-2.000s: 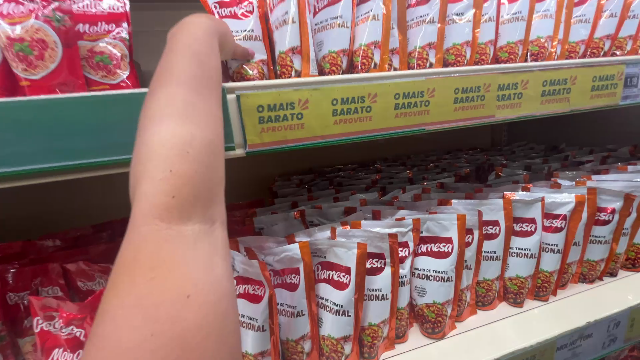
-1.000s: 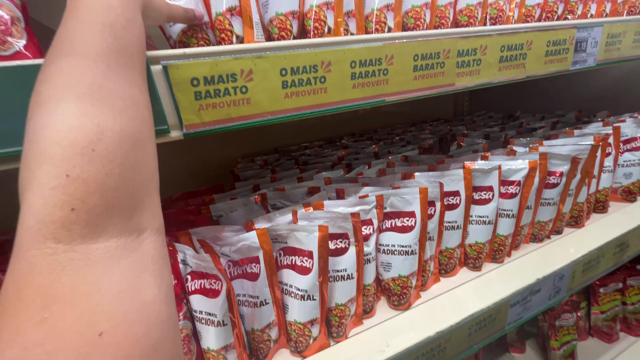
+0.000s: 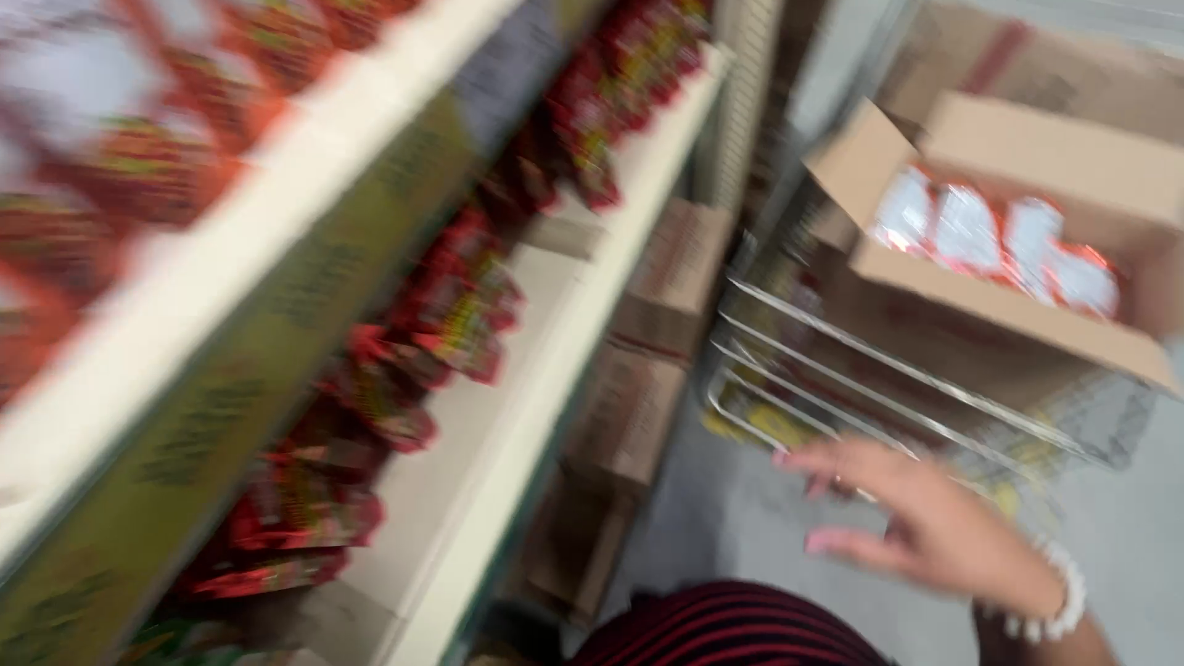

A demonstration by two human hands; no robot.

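Note:
My right hand [image 3: 916,518], with a white beaded bracelet at the wrist, is at the lower right. Its thumb and fingers are apart and it holds nothing. Just beyond the fingertips is the wire frame of a metal cart [image 3: 888,370]. On the cart stands an open cardboard box [image 3: 999,296] with several white and orange pouches [image 3: 967,227] lying inside. My left hand is out of view. The picture is blurred by motion.
At the left, a shelf edge [image 3: 231,203] carries white and orange sauce pouches [image 3: 157,157]. Red packets [image 3: 462,314] lie on a lower shelf [image 3: 481,425]. Cardboard boxes [image 3: 629,407] stand under it, beside the grey floor [image 3: 758,527].
The view has swung far right and down, from the shelves to the cart. The left arm, earlier raised to the upper shelf, has left view; my right hand has come in.

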